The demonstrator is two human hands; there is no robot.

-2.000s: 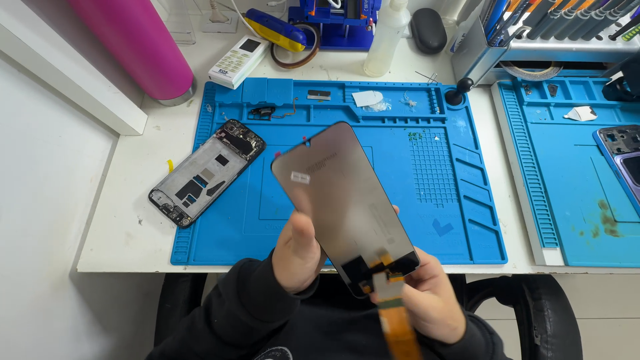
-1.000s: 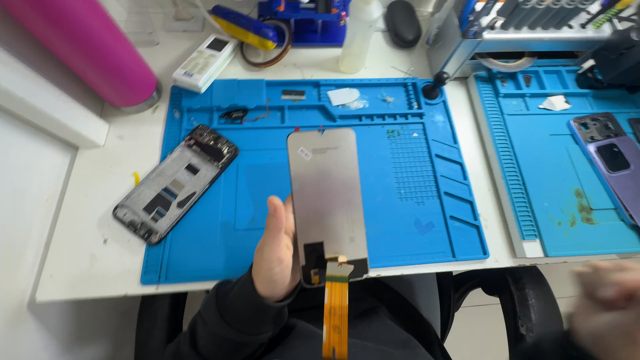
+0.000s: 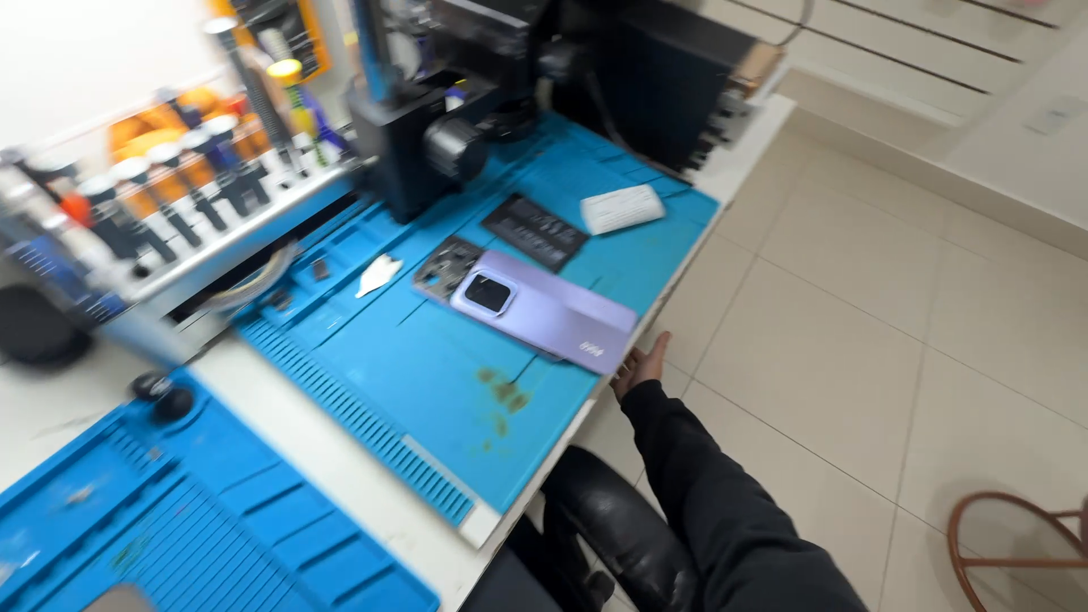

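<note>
My right hand point(image 3: 642, 365) reaches past the front edge of the desk, beside the lower end of a purple phone back cover point(image 3: 552, 314). Its fingers are partly hidden at the edge, so whether they grip anything does not show. The cover lies over a phone frame point(image 3: 440, 270) on the right blue repair mat point(image 3: 382, 365). A black phone battery point(image 3: 534, 231) and a white printed piece point(image 3: 623, 209) lie behind it. My left hand is out of view. At the bottom left, a grey corner point(image 3: 119, 599) of some object shows over the other blue mat point(image 3: 255, 510).
A rack of screwdrivers and tweezers point(image 3: 195, 187) stands at the back left, next to a black microscope stand point(image 3: 408, 153). A white pick-like piece point(image 3: 378, 274) lies on the right mat. A black chair point(image 3: 620, 510) stands below the desk edge, with a brown metal ring point(image 3: 960, 544) at the lower right.
The view has swung far to the right. My right hand left the display assembly and moved right, to the desk's front edge. My left hand and most or all of the display have left the view.
</note>
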